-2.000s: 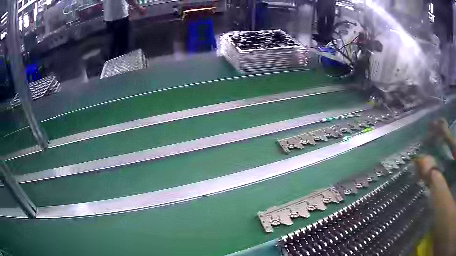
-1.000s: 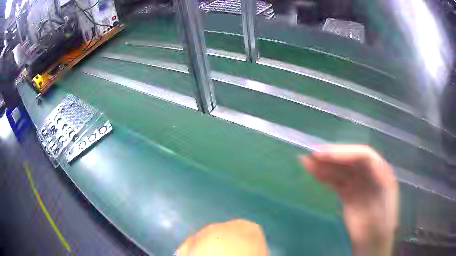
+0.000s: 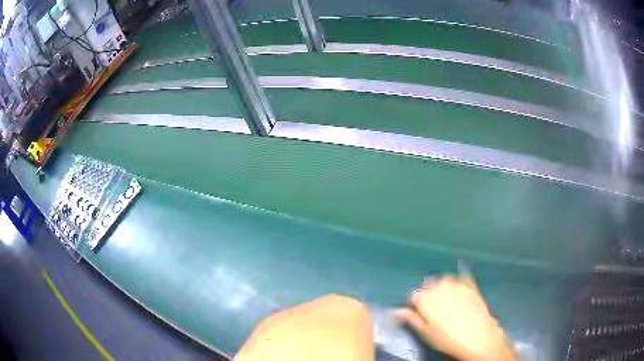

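Note:
My left hand (image 3: pixel 311 331) is at the bottom edge, cut off there, and its fingers cannot be made out. My right hand (image 3: pixel 455 317) is just to its right, low over the blue-green bench edge (image 3: pixel 205 257). Its fingers are bent and blurred. A small pale, blurred shape (image 3: pixel 462 268) shows at its upper side; I cannot tell whether it is held. A silvery, blurred thing (image 3: pixel 394 335) lies between the two hands, partly hidden.
A clear blister tray (image 3: pixel 74 201) and a short holed strip (image 3: pixel 116 213) lie at the left bench edge. A metal upright (image 3: pixel 236 70) rises from a divider rail (image 3: pixel 395 143) on the green belt. A dark parts tray (image 3: pixel 611 317) is at the lower right, beneath hazy film (image 3: pixel 614 106).
The view has swung from the parts strips and dark tray towards the left bench end. In the last second my right hand has moved down and nearer my left hand.

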